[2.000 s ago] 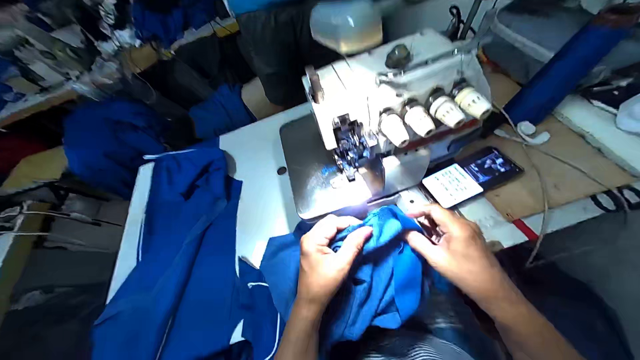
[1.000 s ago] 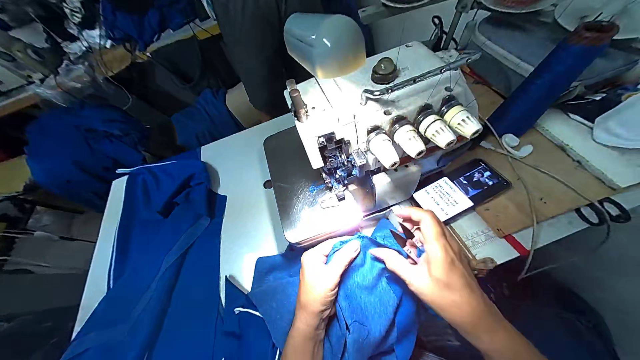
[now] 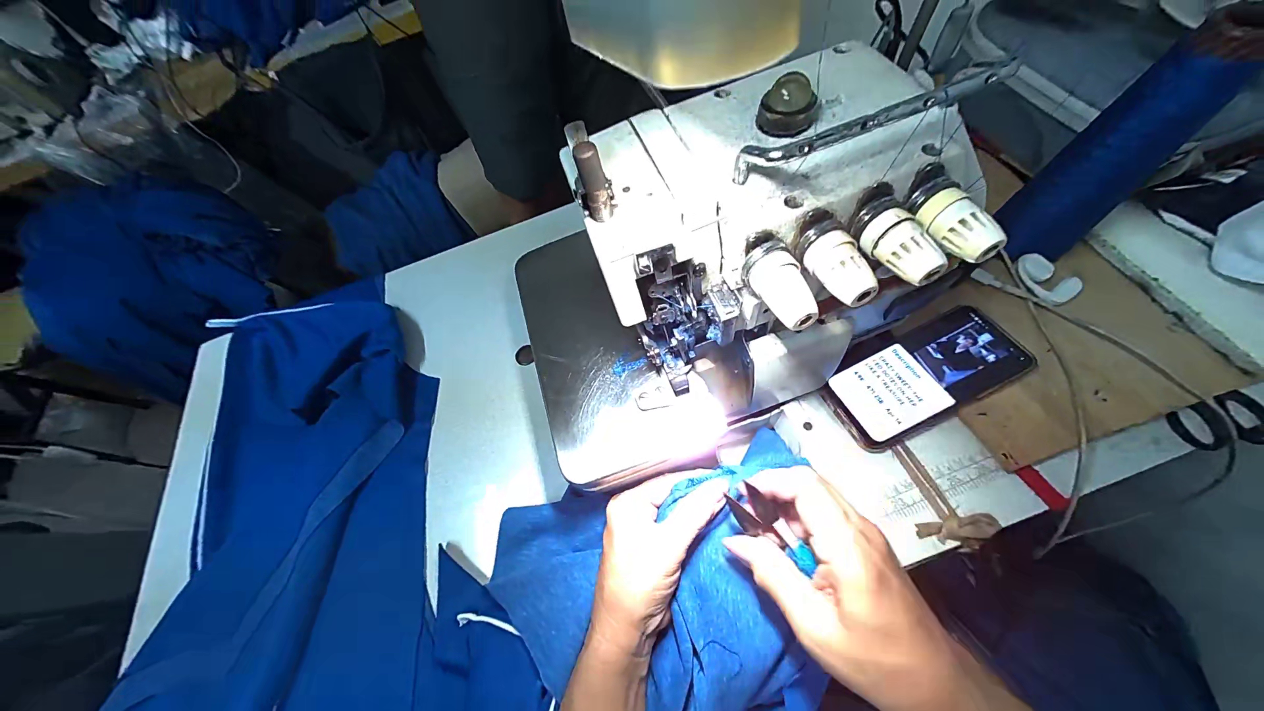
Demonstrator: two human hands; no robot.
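My left hand [image 3: 652, 558] pinches a seam edge of a blue fabric piece [image 3: 736, 612] just in front of the metal plate of an overlock sewing machine [image 3: 681, 197]. In my right hand [image 3: 839, 573] is a small pair of thread snips [image 3: 765, 523], its dark blades pointing at the pinched edge beside my left fingertips. The fabric hangs down below both hands. The machine's presser foot [image 3: 674, 380] has nothing under it that I can see. Another blue garment piece with white cord [image 3: 326, 494] lies on the table to the left.
A lit smartphone [image 3: 928, 375] lies right of the machine, near white earphones [image 3: 1047, 281] and their cable. A tall blue roll [image 3: 1126, 138] leans behind them. Scissors handles [image 3: 1210, 420] show at the right edge. Blue fabric heaps [image 3: 148, 276] and a person's leg [image 3: 484, 188] are beyond the table.
The snips in my right hand now show clearly at the fabric edge; my right fingers have shifted around them. My left hand still pinches the fabric. The view has moved closer to the machine.
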